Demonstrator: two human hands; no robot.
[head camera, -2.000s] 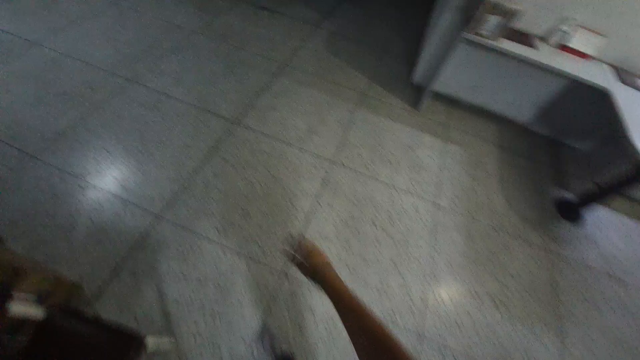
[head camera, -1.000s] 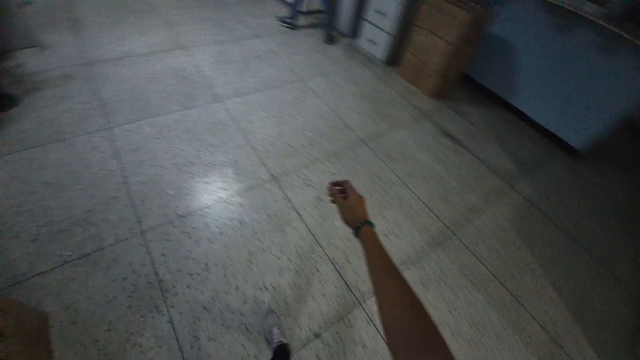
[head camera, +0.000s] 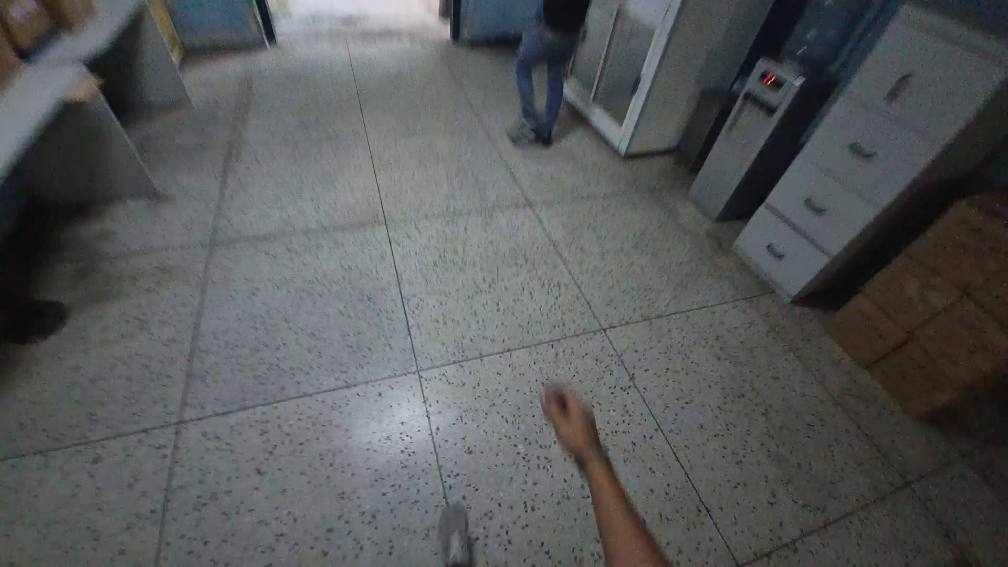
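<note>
My right hand (head camera: 570, 417) reaches out low, right of the picture's middle, over the speckled terrazzo floor (head camera: 504, 276). Its fingers look loosely curled and are blurred; whether they are fully closed or hold something small, I cannot tell. It touches nothing around it that I can see. Below and to the left of it, the tip of my shoe (head camera: 455, 535) shows on the floor. My left hand is out of the frame.
At the right stand stacked cardboard boxes (head camera: 921, 315), a filing cabinet (head camera: 835, 189), a water dispenser (head camera: 744, 142) and a glass-fronted cabinet (head camera: 622, 79). A person in jeans (head camera: 539, 79) stands before it. Desks (head camera: 118, 150) line the left, with a dark shoe (head camera: 35, 319) below.
The view has swung a lot. A filing cabinet, a water dispenser and a bright doorway now show ahead. My right arm is still held out over the floor.
</note>
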